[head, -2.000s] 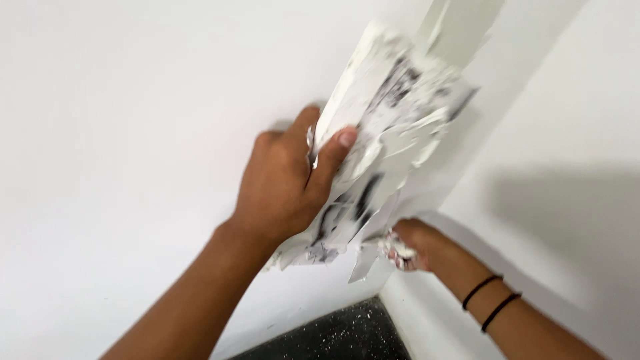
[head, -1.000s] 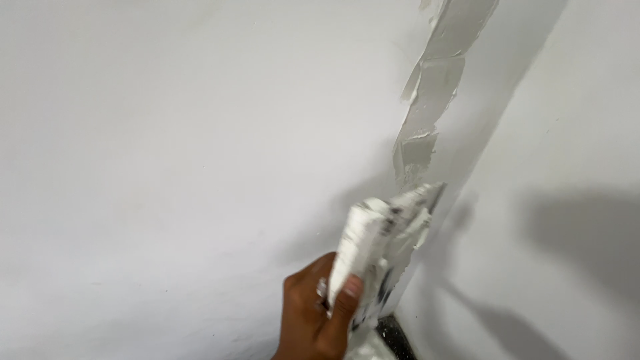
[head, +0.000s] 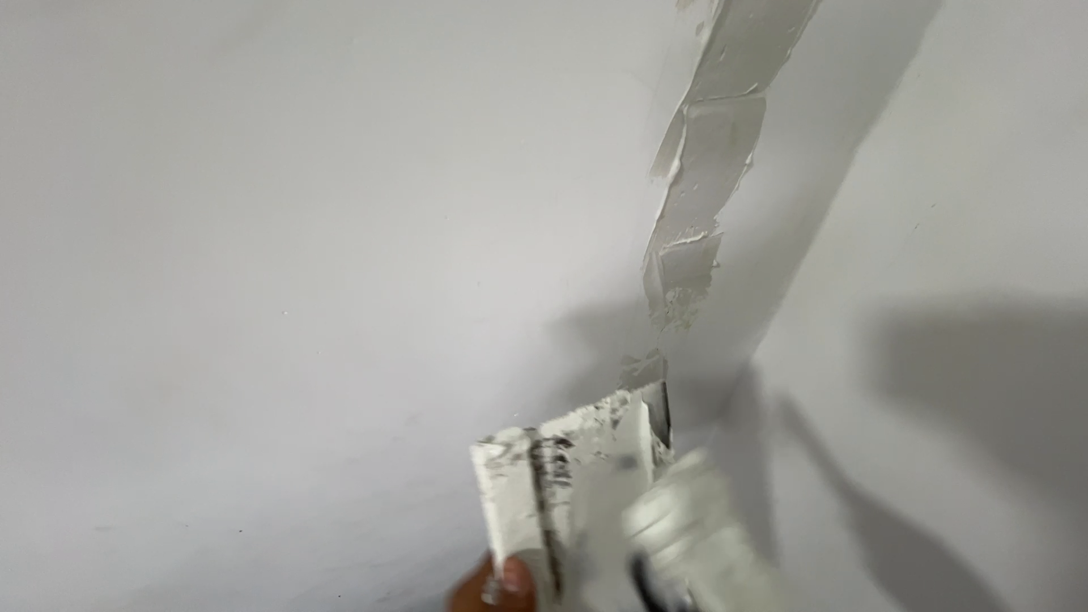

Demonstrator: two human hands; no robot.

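At the bottom edge, my left hand (head: 497,586) grips a wide putty-smeared blade or plate (head: 595,501), its thumb over the near side. A second tool thick with white putty (head: 701,527), blurred by motion, lies against or just in front of the plate's right side; the hand on it is out of frame. Above the plate, a strip of wet grey-white putty (head: 718,153) runs up the wall in overlapping patches. A smaller putty patch (head: 646,370) shows just over the plate's top edge.
A white wall (head: 297,255) fills the left and middle. Another white wall (head: 977,170) meets it at a corner to the right of the putty strip. Soft shadows fall across the right wall and around the tools.
The right hand, seen two seconds ago by the plate, is out of view. My left hand and the plate have moved down in view since then. The putty-laden second tool shows at the lower right.
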